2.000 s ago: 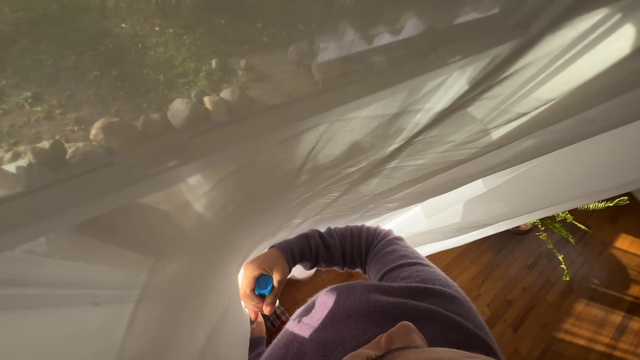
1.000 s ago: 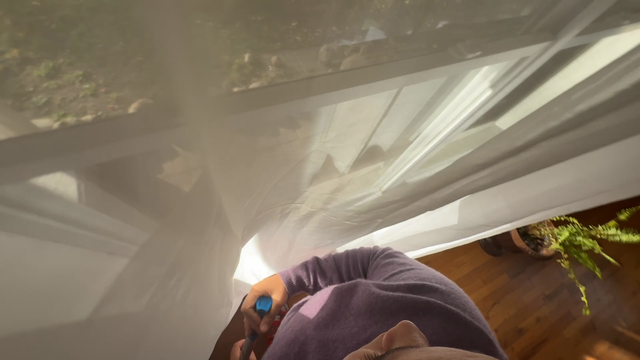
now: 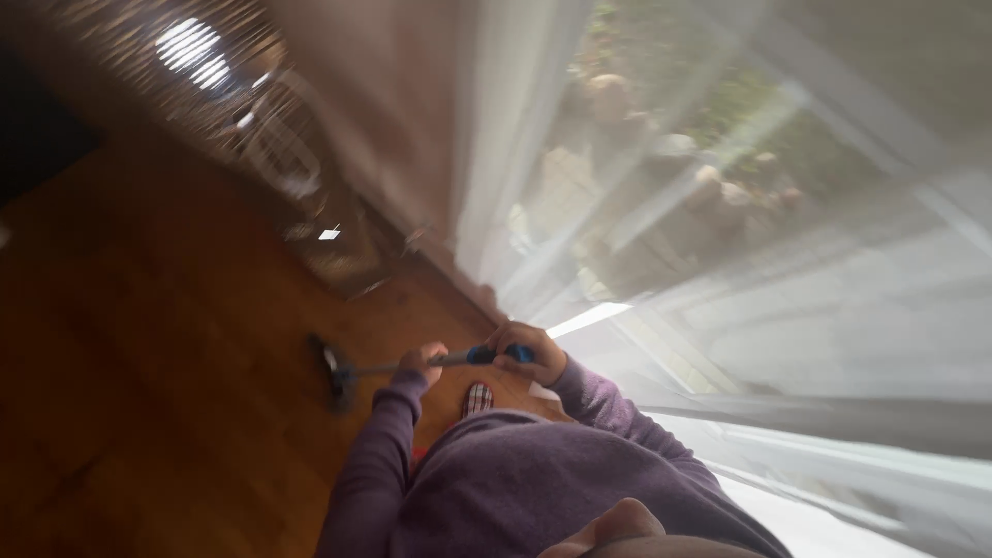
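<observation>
A long-handled floor tool, broom or mop, with a grey pole [image 3: 377, 369] and a blue and black grip [image 3: 482, 355] runs left from my body. My right hand [image 3: 535, 349] is closed round the blue grip end. My left hand [image 3: 422, 363] holds the pole lower down. At the far end, the blurred dark head [image 3: 336, 380] is at the wooden floor [image 3: 170, 372]; its exact type cannot be told. A foot in a plaid slipper [image 3: 478, 397] stands below the pole.
A sheer white curtain [image 3: 697, 310] over a window hangs close on the right, with stones and grass outside. A pinkish curtain [image 3: 403, 101] hangs beside it. At the upper left stand a blurred slatted piece [image 3: 139, 46] and a box-like object [image 3: 341, 260].
The view has swung far round, from the curtain and potted fern to the wooden floor. The pole, its head and my left hand on it now show plainly; my right hand stays on the blue grip.
</observation>
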